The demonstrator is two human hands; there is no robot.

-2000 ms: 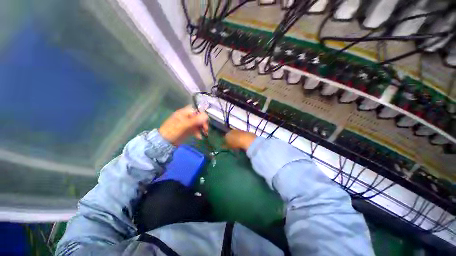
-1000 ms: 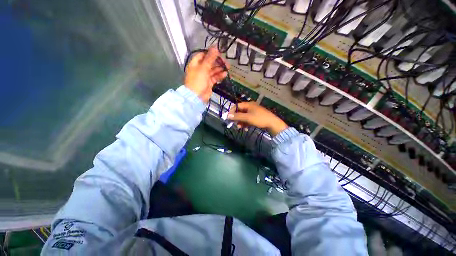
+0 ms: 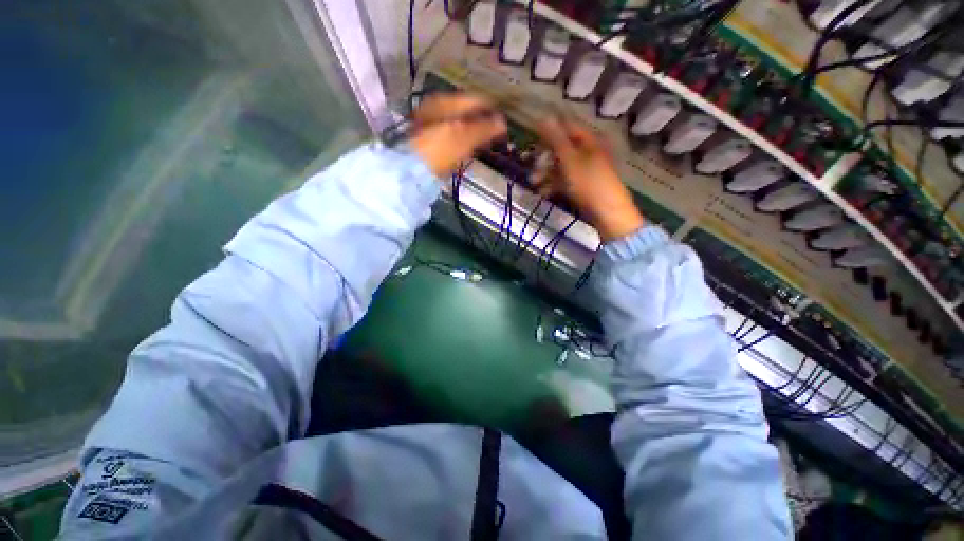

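Observation:
My left hand is at the left end of the rack's lower load board, its fingers bent and blurred. My right hand is just right of it over the same board, also blurred. Whether either hand holds a cable cannot be told. Black output cables hang from the board edge over the white bottom rail. Several small white cable connectors lie low against the green floor. A row of white power adapters sits in the beige panel above my hands.
The glass rack door with its pale frame stands close on the left. More adapters and looping black cables fill the upper right. The green floor shows below the rail.
Both hands have moved up to the board since the earlier frames. The right hand has left the white connector it was touching at the rail. The view has shifted along the rack.

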